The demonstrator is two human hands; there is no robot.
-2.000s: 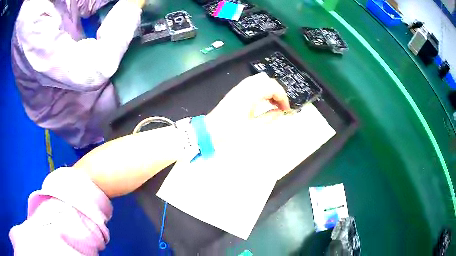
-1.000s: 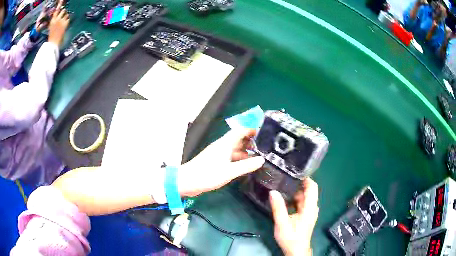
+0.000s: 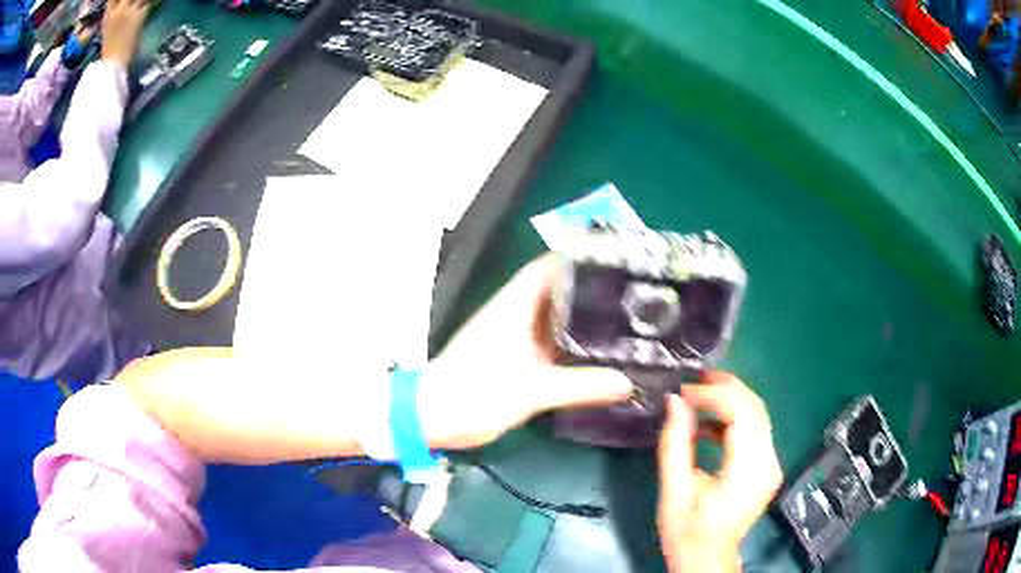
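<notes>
An opened camera unit (image 3: 649, 300) is held above the green mat, its camouflage-rimmed front with the hexagonal lens surround on top and the dark control half below. My left hand (image 3: 526, 364) grips its left side, thumb across the control half; a bright blue strap is on that wrist. My right hand (image 3: 717, 459) is at the unit's lower right, its thumb and fingers bent close to the control half; blur hides whether they grip anything. A white and light blue card (image 3: 593, 213) shows just behind the unit.
Black tray (image 3: 577, 84) at left holds paper sheets (image 3: 342, 269), a tape ring (image 3: 199, 263) and dark closed units (image 3: 397, 43). Another opened unit (image 3: 845, 476) lies at lower right beside power supplies (image 3: 991, 476). A black cable (image 3: 526, 492) lies near the front. Another person's sleeve (image 3: 67, 190) is at left.
Since two seconds ago, my left hand has left the tray and holds the opened unit. Over the last second, the unit has turned more level and my right hand has shifted right and up.
</notes>
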